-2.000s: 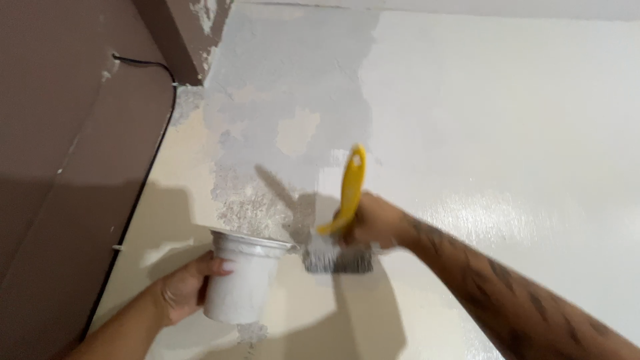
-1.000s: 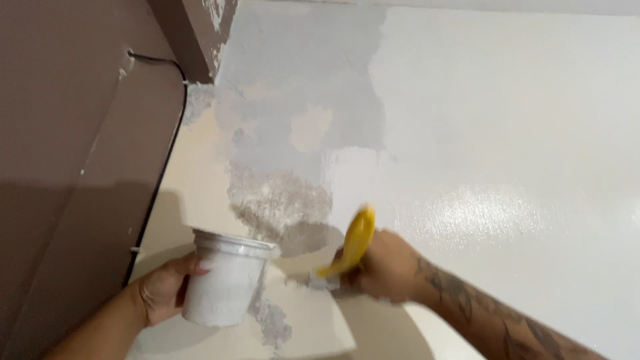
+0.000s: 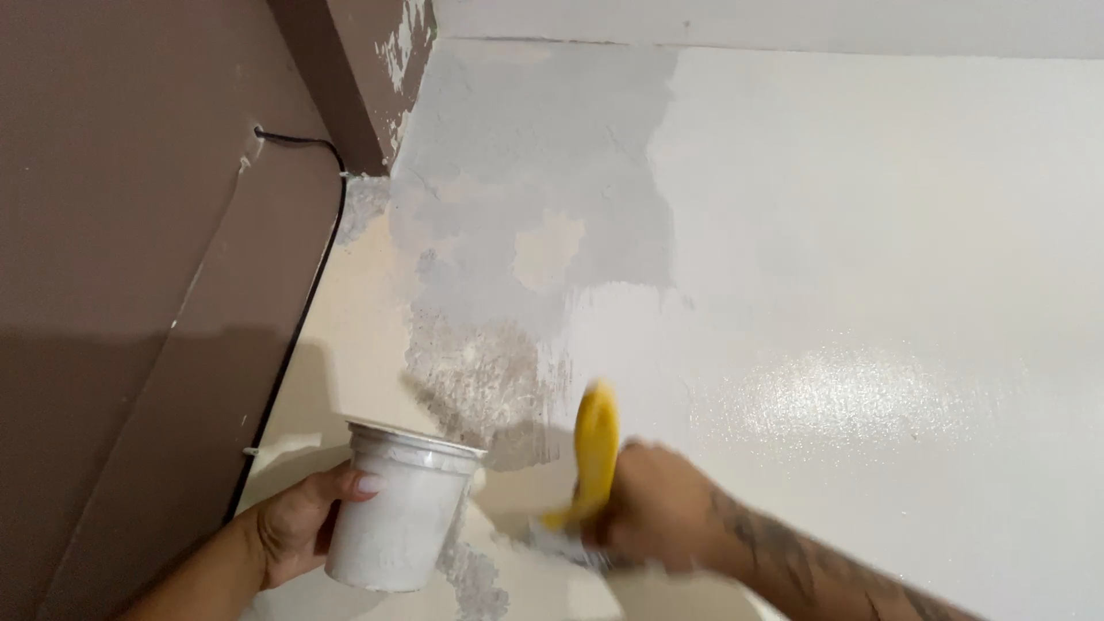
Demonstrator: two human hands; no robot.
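A white plastic tub (image 3: 398, 509), its outside smeared with paint, is gripped from the side by my left hand (image 3: 302, 522). What the tub holds inside is hidden. To its right, my right hand (image 3: 651, 509) is closed around a paintbrush with a yellow handle (image 3: 597, 440), which points up. The brush head is blurred and lies low against the wall, partly behind the hand. Fresh white paint (image 3: 625, 345) covers the wall above and right of the brush. A rough, bare plaster patch (image 3: 483, 379) shows between the tub and the white area.
A brown surface (image 3: 129, 259) fills the left side, with a black cable (image 3: 297, 332) running along its edge. A brown beam (image 3: 336, 86) comes down at the upper left, beside flaking paint. Grey and cream patches (image 3: 548, 250) mark the wall near the corner.
Between two seconds and one second ago, the brush and my right hand moved down the wall. White paint now reaches the rough patch's right edge, which showed less streaking one second ago.
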